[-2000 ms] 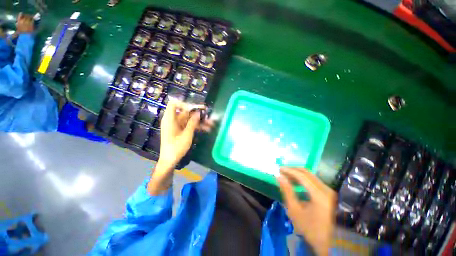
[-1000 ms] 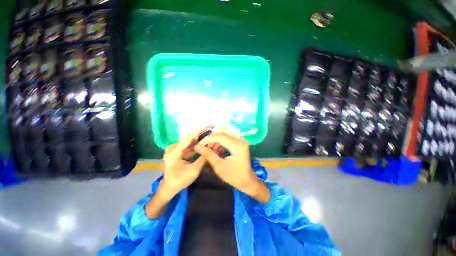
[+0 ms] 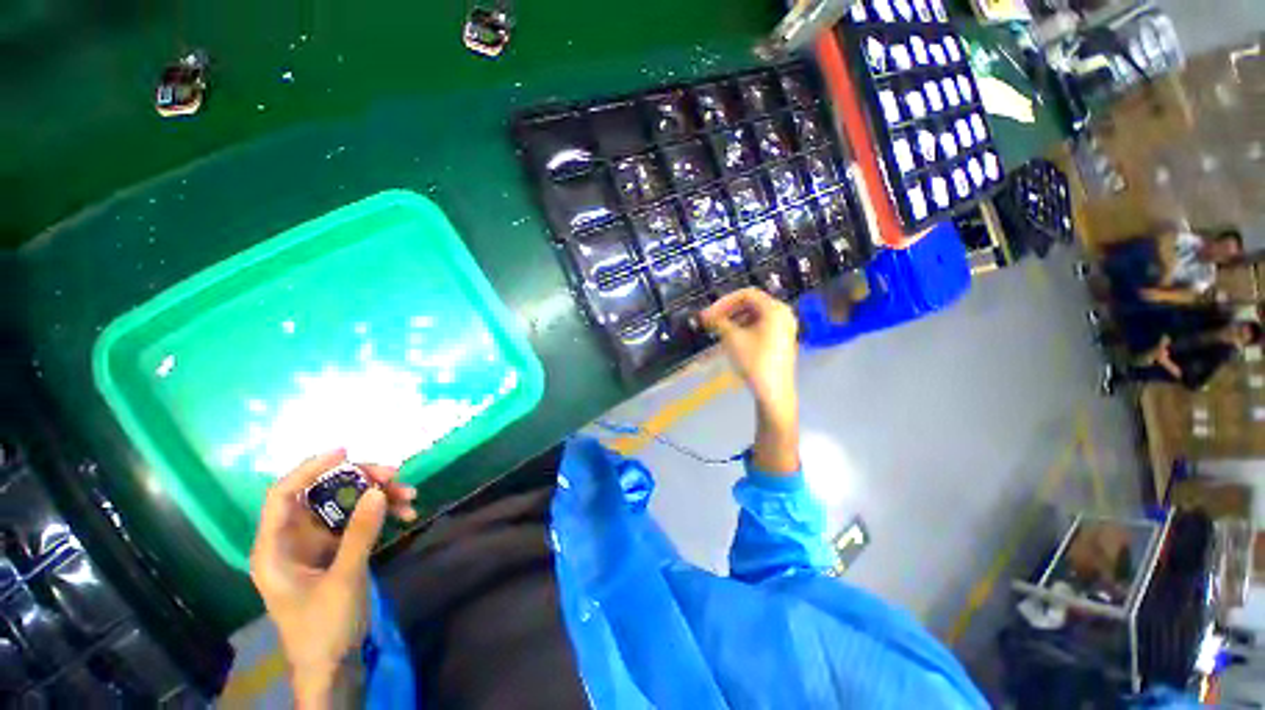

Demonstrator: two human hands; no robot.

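Note:
My left hand (image 3: 316, 562) holds a watch housing (image 3: 337, 497) between thumb and fingers at the near edge of the green parts tray (image 3: 465, 264). The housing is rounded-square with a dark centre and a pale rim, its inside facing up. My right hand (image 3: 749, 333) is over the near edge of the glossy black right blister tray (image 3: 590, 222), thumb and fingertips close together. A small dark spot shows at its fingertips; whether it is held cannot be told. Small white flecks lie in the green tray under strong glare.
Two loose watch units (image 3: 182, 86) lie on the green mat beyond the tray. The left blister tray (image 3: 70, 596) is at the lower left. A red-edged tray (image 3: 857, 139) with white parts stands right, beside a blue bin (image 3: 895, 294). People are far right.
The view has swung right. My hands were together over the green tray; now they are apart, the left keeping the housing, the right moved out to the right blister tray.

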